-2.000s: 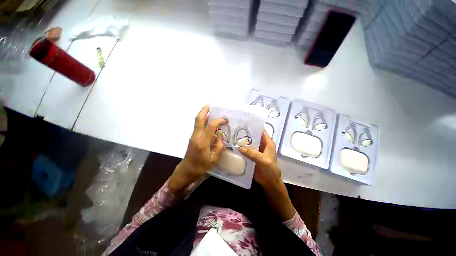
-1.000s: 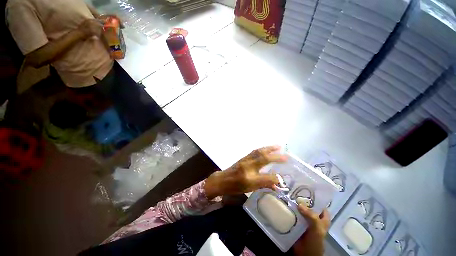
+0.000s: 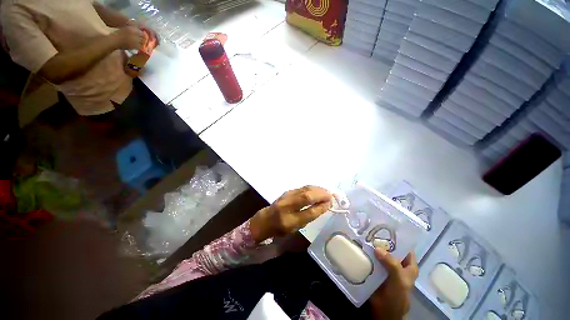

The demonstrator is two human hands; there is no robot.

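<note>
My right hand [image 3: 395,284] grips a translucent plastic tray [image 3: 322,245] at its lower right edge, thumb on its face. The tray's lower hollow holds a cream charging case [image 3: 349,257]. One earbud [image 3: 382,238] sits in the right upper hollow, by my right thumb. The left upper hollow looks empty. My left hand [image 3: 290,212] pinches a small pale earbud [image 3: 339,201] between its fingertips, just above the tray's upper left edge. Three filled trays lie in a row on the table to the right, one being the middle tray [image 3: 427,272].
Tall stacks of trays [image 3: 431,59] stand at the back right, with a black phone [image 3: 524,164] before them. A red bottle [image 3: 222,74] and a red-gold bag [image 3: 317,19] are farther back. A person [image 3: 78,56] stands at left. A blue stool [image 3: 137,164] and clear plastic [image 3: 187,206] are below.
My left hand has lifted an earbud out of the tray's left upper hollow and moved it left. The view has swung left. The other person's boxed item has tilted.
</note>
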